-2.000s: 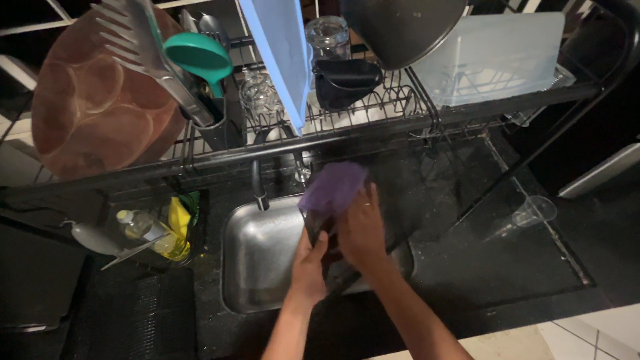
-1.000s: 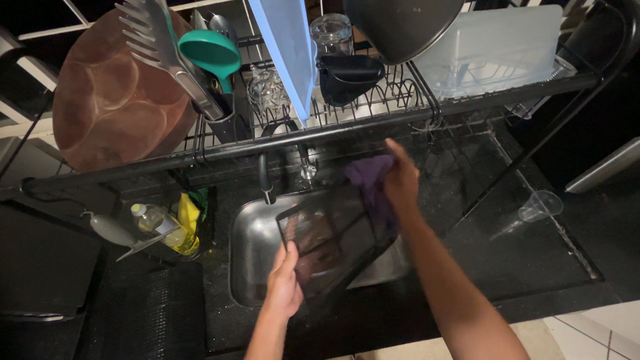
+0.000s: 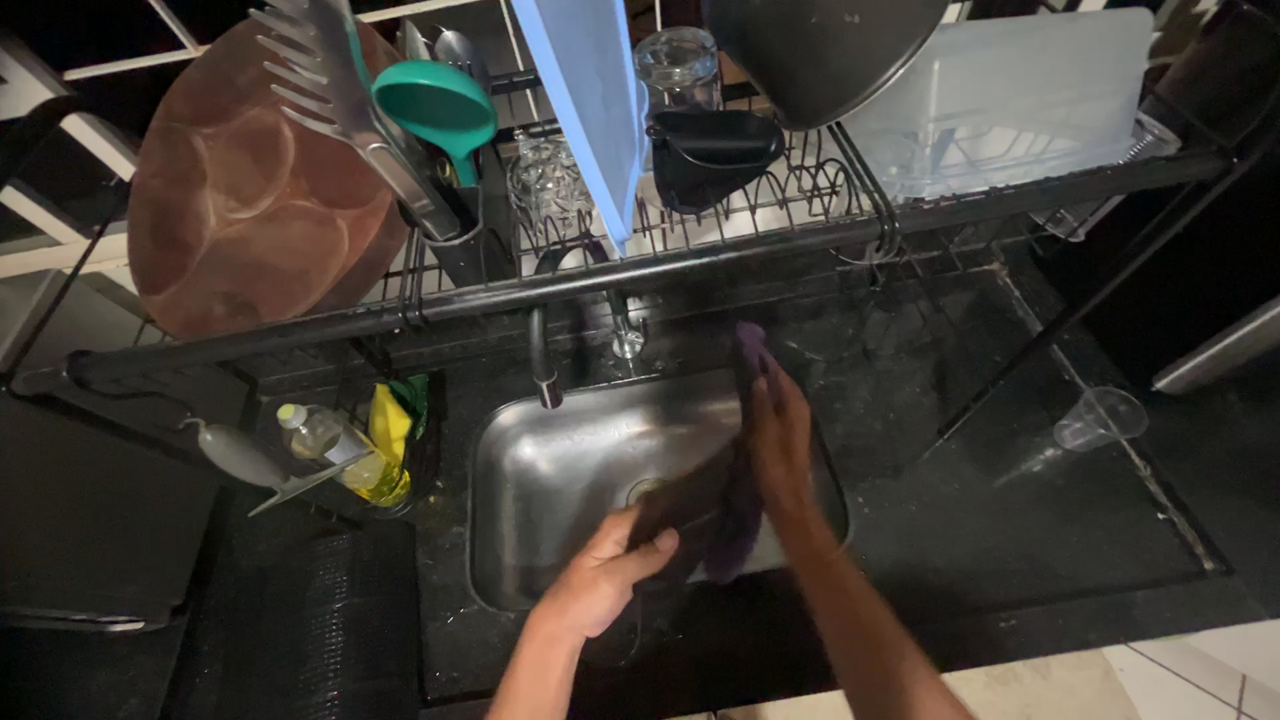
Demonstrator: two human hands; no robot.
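Observation:
My left hand grips the near left edge of a dark, see-through flat panel, which is tilted over the stainless steel sink. A purple cloth lies along the panel's right side, with my right hand pressed on it, fingers pointing away from me. Motion blur softens the panel and the cloth, and the panel's exact kind cannot be told. The black faucet spout hangs over the sink's back edge, beyond both hands.
Above the sink runs a black dish rack holding a teal ladle, a blue board and a clear plastic container. A dish soap bottle stands left of the sink; a clear cup lies on the right counter.
The panel, broad to the view one second ago, is now tilted nearly edge-on. The purple cloth, bunched at its top right before, now stretches along its right side under my right hand.

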